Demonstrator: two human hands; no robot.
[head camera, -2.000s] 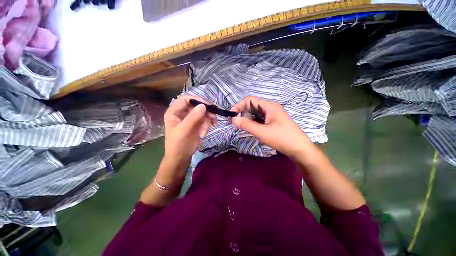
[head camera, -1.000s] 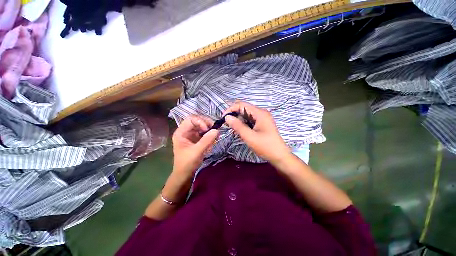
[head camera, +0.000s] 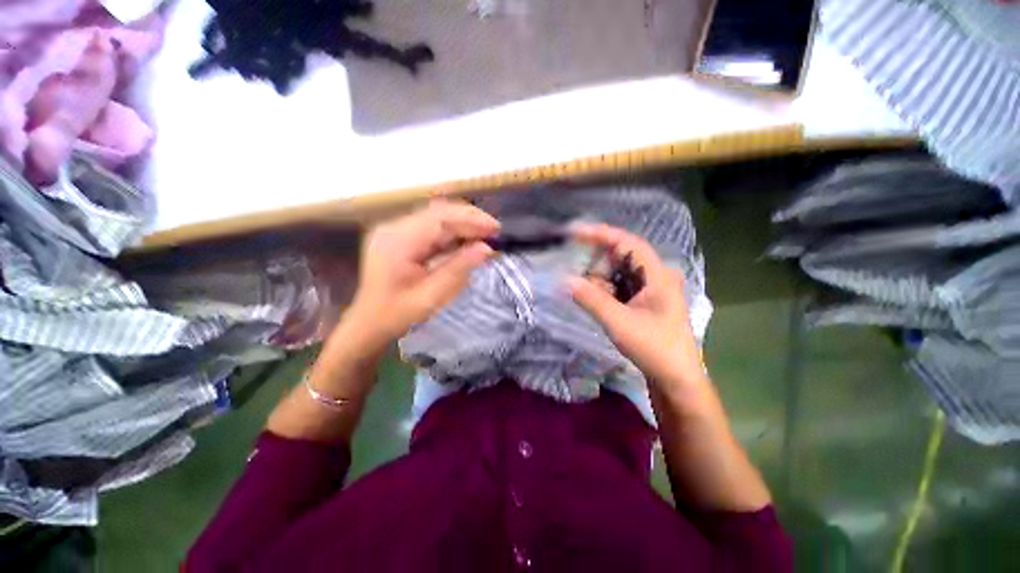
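A striped garment (head camera: 559, 325) lies bunched on my lap. A dark ribbon strip (head camera: 535, 240), blurred by motion, stretches above it between my two hands. My left hand (head camera: 423, 263) pinches its left end between thumb and fingers. My right hand (head camera: 638, 302) is at its right end, with the index finger near it and the thumb apart; blur hides whether it touches. A small dark object (head camera: 629, 276) sits in my right palm; it is too blurred to name. No needle or thread can be made out.
A white-topped table (head camera: 257, 146) with yellow tape along its edge crosses in front. On it are pink cloth (head camera: 84, 95), a heap of black ribbon pieces (head camera: 285, 39), grey fabric (head camera: 503, 56) and a dark phone (head camera: 758, 39). Striped garments hang at left (head camera: 101, 369) and right (head camera: 906, 235).
My hands have moved apart and up from the lap, and the strip now spans the wider space between them. The view has shifted, showing more of the tabletop and the phone.
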